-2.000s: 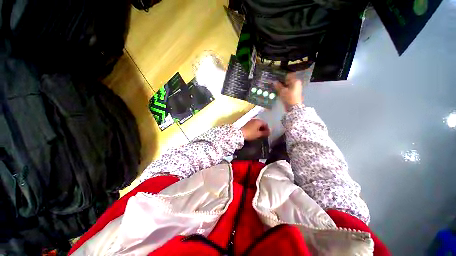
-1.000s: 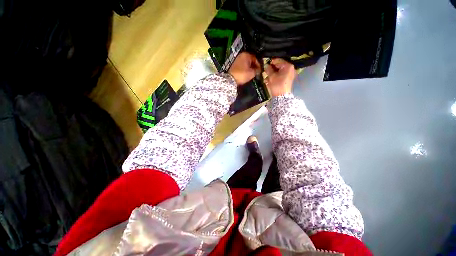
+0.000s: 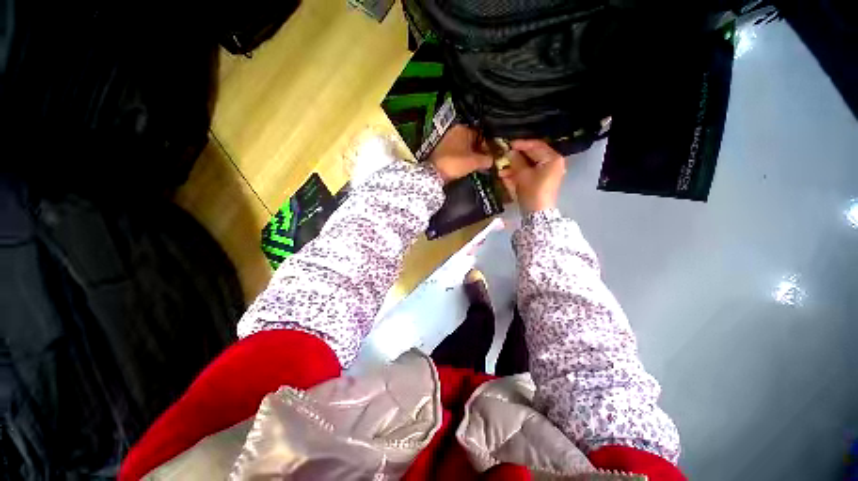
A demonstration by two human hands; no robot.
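Observation:
A black backpack lies at the bench's end. My left hand and my right hand meet at its near lower edge, fingertips almost touching. My right hand pinches a small pale yellowish piece, possibly a fastener or loop. My left fingers are bent beside it; what they grip is hidden. A small black hang tag shows just below my left hand. A green-striped card stands out left of the backpack. A large black printed card hangs at its right.
Black backpacks are piled at the left. On the light wood bench lie another green-striped card and a whitish shiny thing, partly behind my left sleeve. The glossy grey floor is at the right.
Two seconds ago my right hand held the tag and my left hand was low near my body. My left hand has since joined the right at the backpack's edge. The large card now hangs lower.

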